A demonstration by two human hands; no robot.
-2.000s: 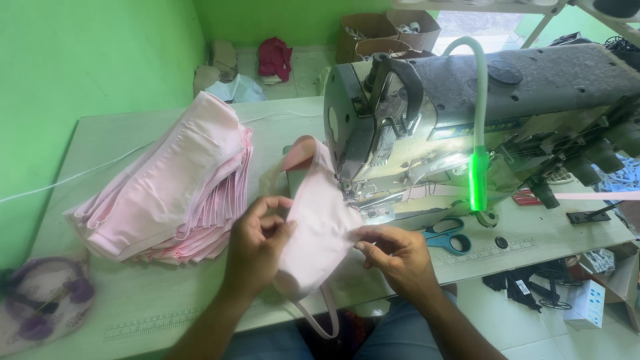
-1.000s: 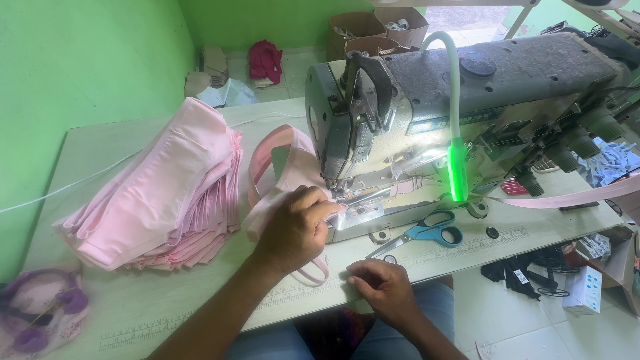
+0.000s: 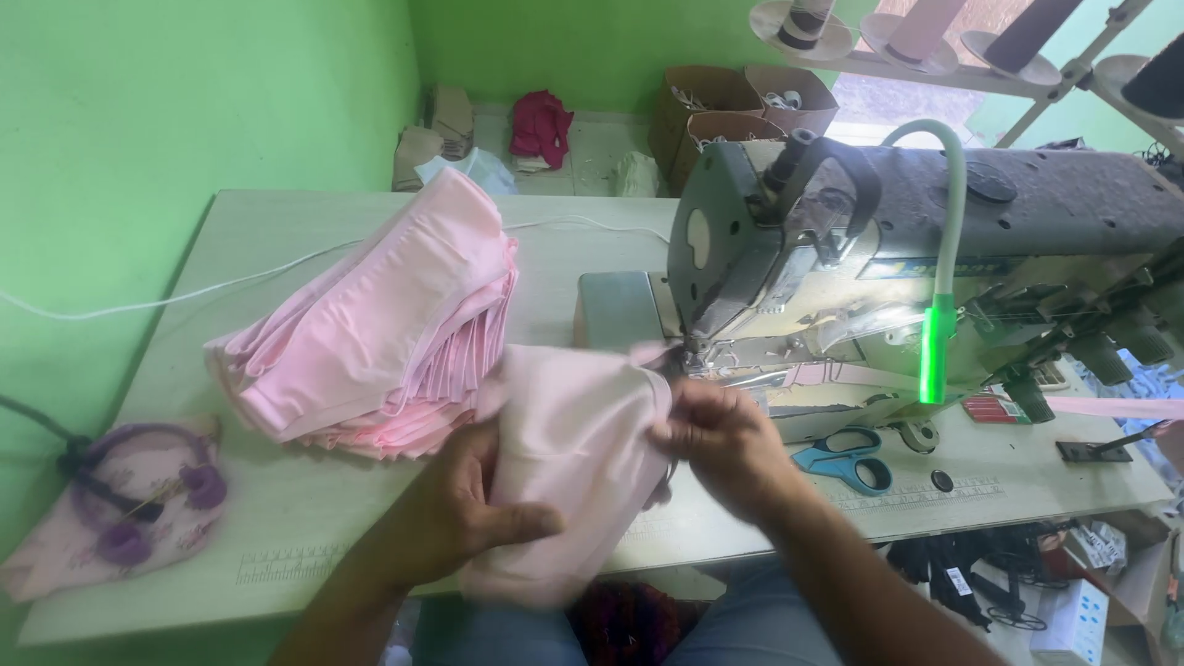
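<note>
Between both hands, in front of the sewing machine [image 3: 777, 277], is a pink fabric garment piece [image 3: 573, 453], partly blurred. My left hand [image 3: 490, 504] grips its left side, thumb on top. My right hand [image 3: 717, 439] pinches its upper right edge close to the needle area. A stack of folded pink garments [image 3: 370, 314] lies to the left on the table. Blue-handled scissors [image 3: 846, 460] rest right of my right hand. A pink fabric strip [image 3: 856, 375] runs along the machine bed.
A lamp with a green glow [image 3: 936, 351] hangs before the machine. Purple headphones [image 3: 139, 490] lie on a cloth at the table's left. Thread cones [image 3: 925, 32] stand above. Cardboard boxes [image 3: 708, 97] are on the floor behind. A small black disc [image 3: 942, 480] lies near the front edge.
My left hand has moved away from the needle area, toward me. My right hand, earlier near the front edge without cloth, now grips the garment piece, which is lifted and turned.
</note>
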